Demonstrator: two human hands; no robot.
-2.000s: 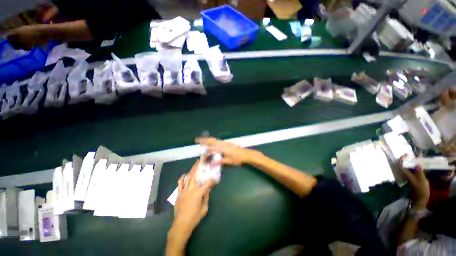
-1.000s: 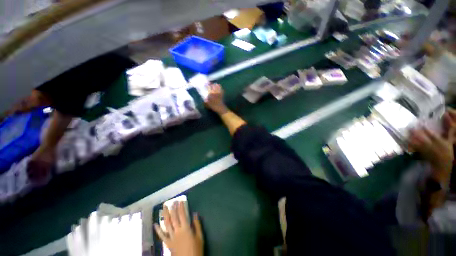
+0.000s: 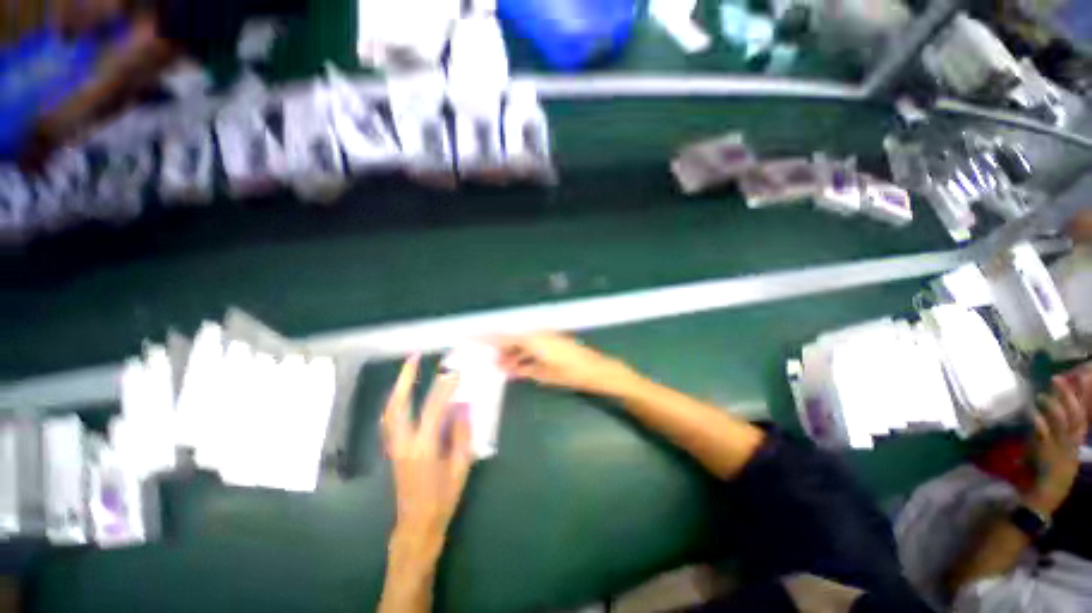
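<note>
A white retail box with some purple showing lies between my hands over the near ledge. My left hand is at its left side, thumb against it and the other fingers raised. My right hand has its fingertips closed at the upper end, on a white piece that looks like a bagged product; blur hides where it meets the box. More bagged products stand in a row across the belt.
Standing boxes are packed at the left of the ledge. A pale rail edges the green conveyor. Loose boxes lie on the belt at right. A neighbour's box stack and hand are at right. A blue bin is across.
My right hand has come back from the row of bagged products to the near ledge and meets my left hand at the box. The view has turned, and the box is no longer flat under my left palm.
</note>
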